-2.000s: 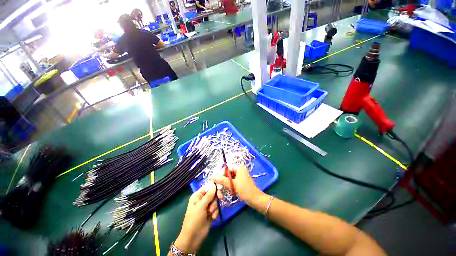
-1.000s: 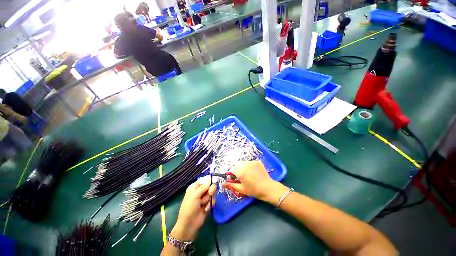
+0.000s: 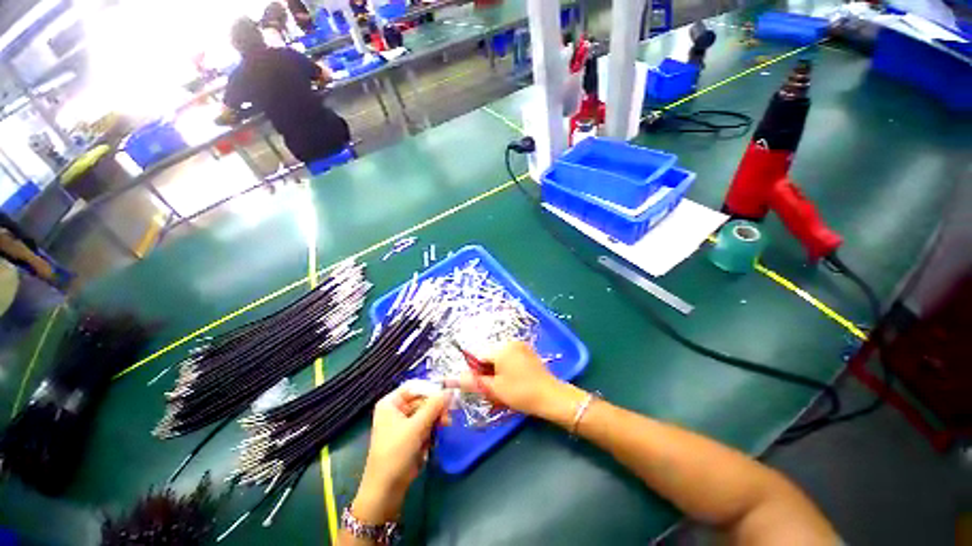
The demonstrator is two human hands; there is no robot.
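My left hand is closed on a black cable that hangs down toward me, over the near left part of the blue tray. My right hand holds small red-handled snips, blades pointing up and left, beside the left fingertips. The cable's end between the hands is too blurred to tell. White and silvery scraps fill the tray. A fanned bundle of black cables with pale ends lies partly over the tray's left rim.
Another pale-ended cable bundle lies left. Dark bundles lie further left and near. Nested blue bins stand on white paper behind. A steel ruler, teal tape roll, red heat gun and black cord are right. A person stands beyond.
The snips have turned from lying across the cable to pointing up and left, and now sit slightly apart from the left fingertips. The camera view has shifted a little.
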